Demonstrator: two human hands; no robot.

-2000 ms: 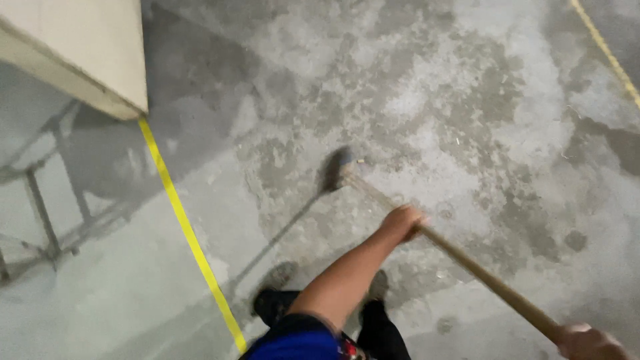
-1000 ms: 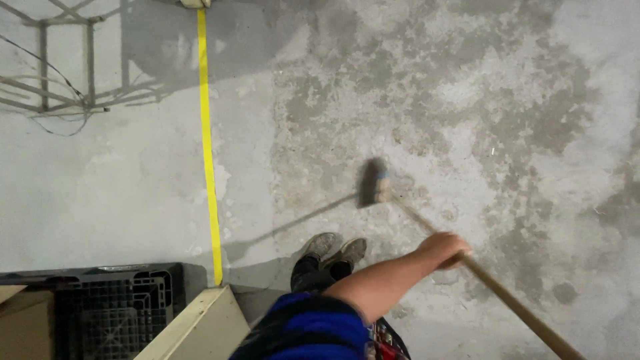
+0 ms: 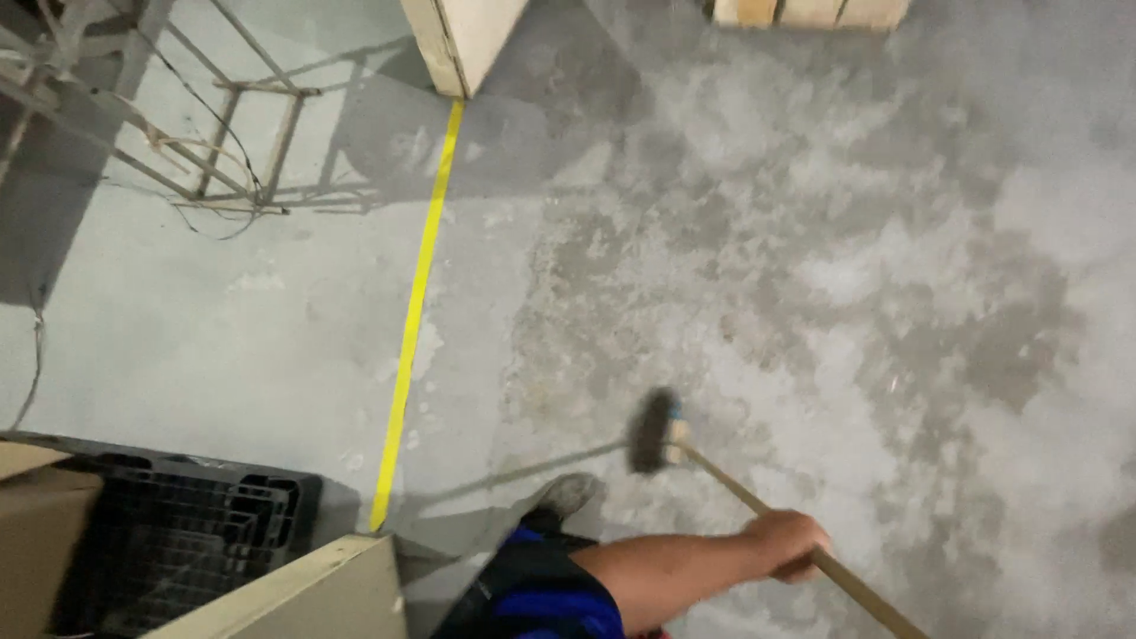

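Note:
My left hand (image 3: 785,543) is closed around the wooden handle (image 3: 865,595) of a broom, its blue-and-black sleeve at the lower middle. The handle runs up and left from the bottom edge to a broom head (image 3: 657,430) with dark bristles, blurred, over the stained concrete floor (image 3: 799,293). Whether the bristles touch the floor I cannot tell. A shoe (image 3: 570,495) shows just left of the broom head and below it. My right hand is out of view.
Yellow tape (image 3: 413,328) crosses the floor between two cream panels (image 3: 484,40), (image 3: 337,595). A black plastic pallet (image 3: 177,524) with a cardboard box (image 3: 40,532) lies lower left. A metal frame (image 3: 288,146) with cables stands upper left; pale wooden blocks (image 3: 812,11) are at the top.
The view has shifted, bringing the wooden blocks in. My right hand, on the handle's lower end two seconds ago, is out of view now. My left hand still grips the handle.

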